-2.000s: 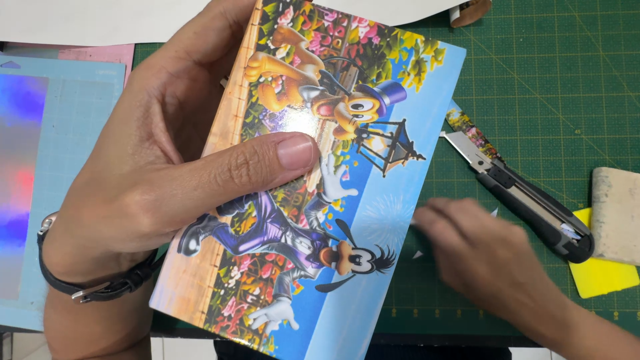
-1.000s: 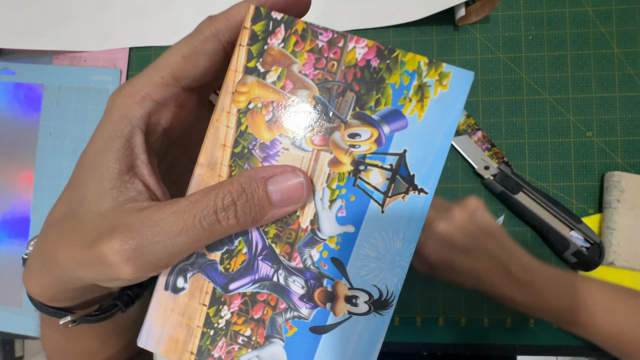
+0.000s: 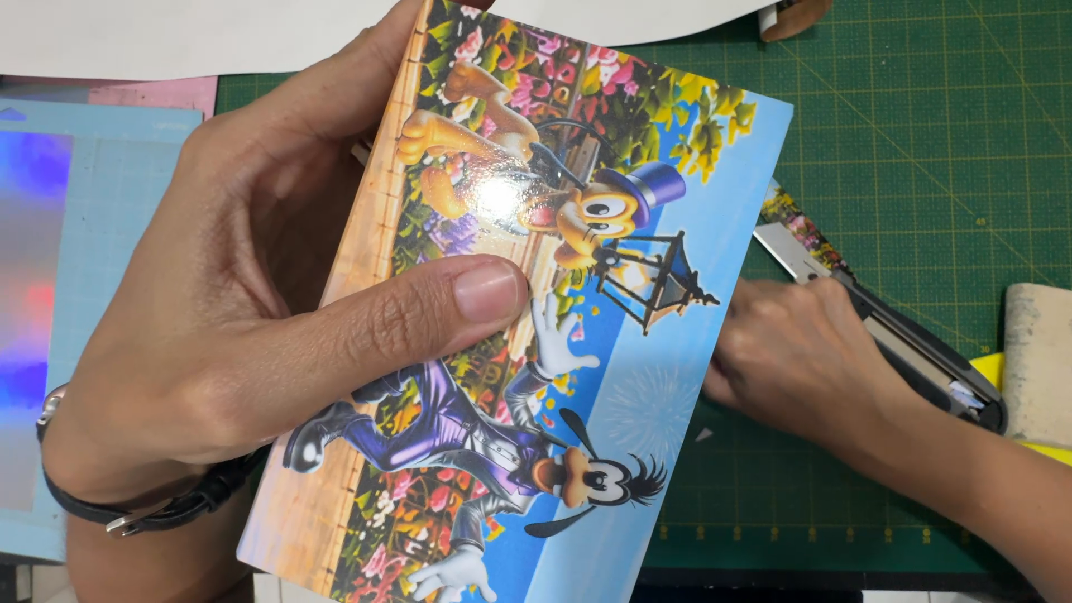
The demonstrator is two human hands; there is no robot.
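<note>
My left hand (image 3: 251,293), with a black strap at the wrist, grips a glossy flat panel or box (image 3: 502,335) printed with cartoon characters, a lamp and flowers. Its thumb lies across the printed face; the fingers are behind it. The panel is tilted. At its right edge is my right hand (image 3: 804,352), the fingertips partly hidden behind the panel, so what they touch or hold cannot be told. Beyond that hand a utility knife (image 3: 913,343) with its blade out lies on the green cutting mat (image 3: 904,117), over a printed strip (image 3: 808,230).
At the right edge an off-white block (image 3: 1038,360) rests by a yellow piece (image 3: 992,368). A light-blue sheet with a shiny holographic panel (image 3: 33,318) lies at the left. White paper (image 3: 251,33) spans the top left. A small scrap (image 3: 703,434) is on the mat.
My right hand has moved up along the panel's right edge, its fingertips now partly behind it. The left hand keeps its grip on the panel.
</note>
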